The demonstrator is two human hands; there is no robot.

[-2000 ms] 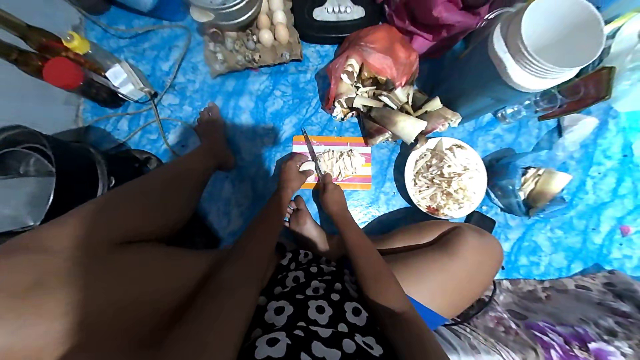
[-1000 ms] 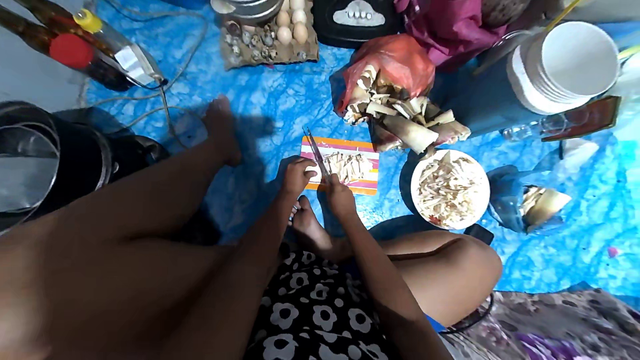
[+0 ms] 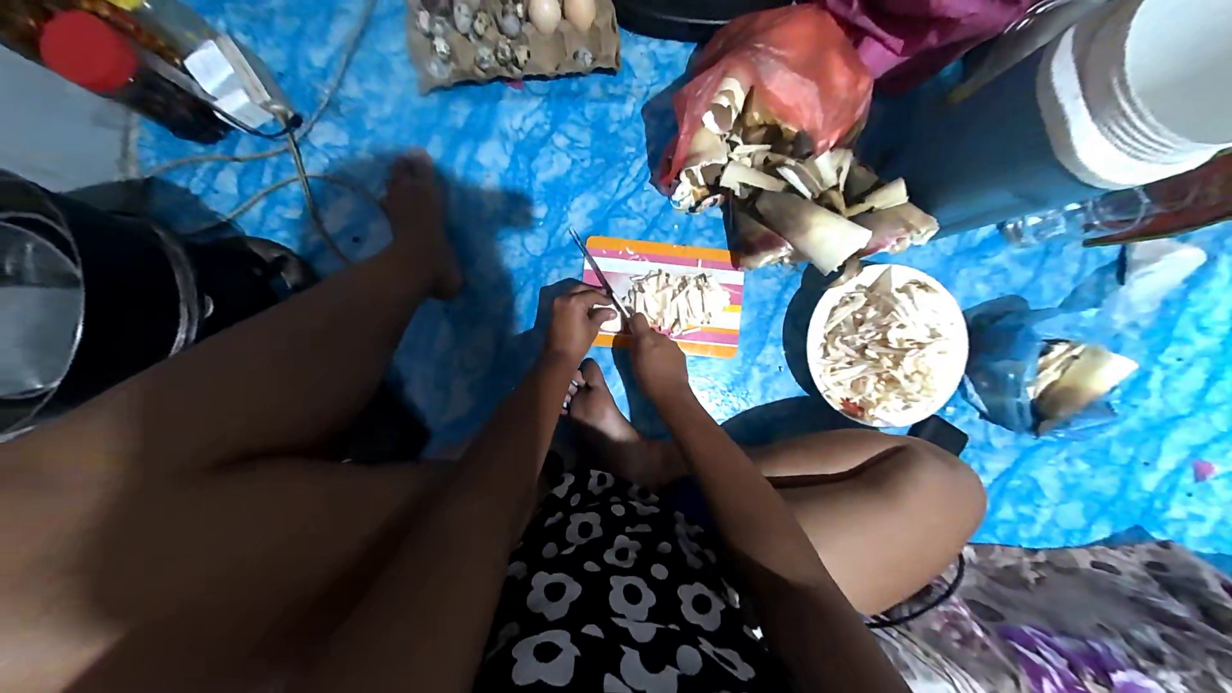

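Observation:
My right hand [image 3: 656, 354] is closed around a knife [image 3: 599, 273], its blade slanting up and left over a striped cutting board [image 3: 712, 254]. At the board's left edge, my left hand [image 3: 576, 322] grips a pale whitish piece [image 3: 610, 323] beside the blade. Thin pale strips [image 3: 679, 300] lie heaped on the board, right of the knife. A white bowl [image 3: 963, 346] full of similar shreds stands to the right. Beyond the board, a red plastic bag [image 3: 784, 67] spills pale, dark-edged peelings [image 3: 808, 226], perhaps bamboo shoot sheaths.
A blue plastic bag [image 3: 1001, 380] holds another pale piece at right. A large blue container [image 3: 972, 135] stands at the upper right. An egg tray [image 3: 520, 69] sits at the top, bottles [image 3: 89, 53] and a cable [image 3: 308, 188] at upper left, a black pot [image 3: 115, 289] at left.
My hands stay at the board's left side, with the knife in the right one. The strips remain heaped on the board. The view has shifted slightly.

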